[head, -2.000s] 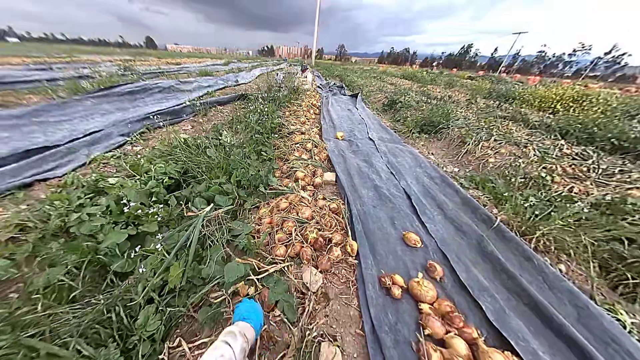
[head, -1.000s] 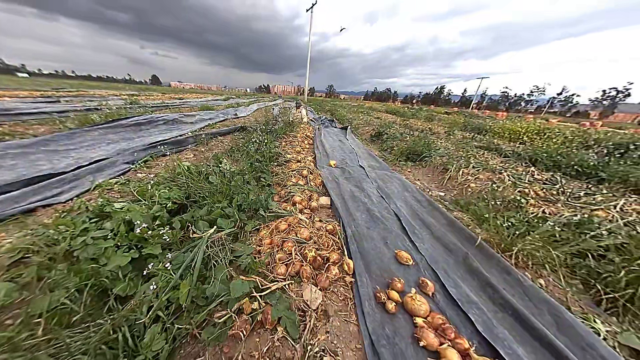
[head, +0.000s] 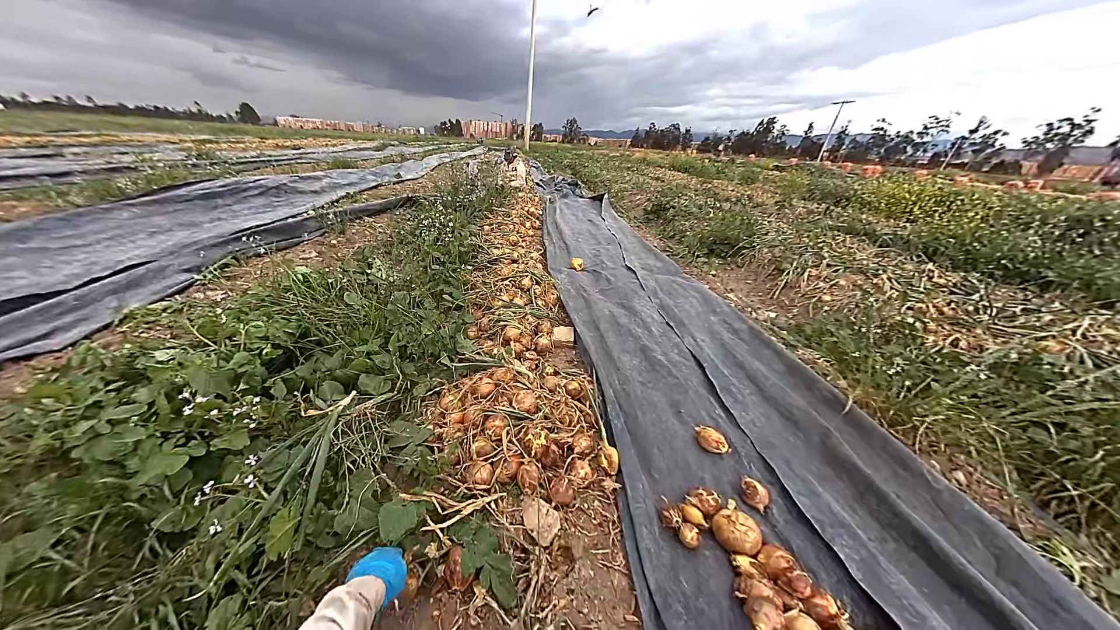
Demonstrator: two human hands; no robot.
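Observation:
One hand, in a blue glove with a pale sleeve, shows at the bottom of the head view; I take it as my left hand (head: pixel 381 573). It is low over the soil at the edge of the weeds, close beside an onion (head: pixel 456 569); its fingers are not clear. Ahead of it lies a long row of onions with dry stalks (head: pixel 516 429). To the right, loose onions (head: pixel 737 531) are gathered on a dark fabric sheet (head: pixel 700 385). My right hand is out of view.
Leafy weeds with white flowers (head: pixel 175 437) border the row on the left, with another dark sheet (head: pixel 157 236) beyond. Grass and dry stalks (head: pixel 962 350) cover the ground at right. A pale block (head: pixel 563 334) lies in the row, and a tall pole (head: pixel 530 79) rises far ahead.
The gloved hand was in view two seconds ago, out of view one second ago, and is back at the bottom now. The onions on the sheet look unchanged.

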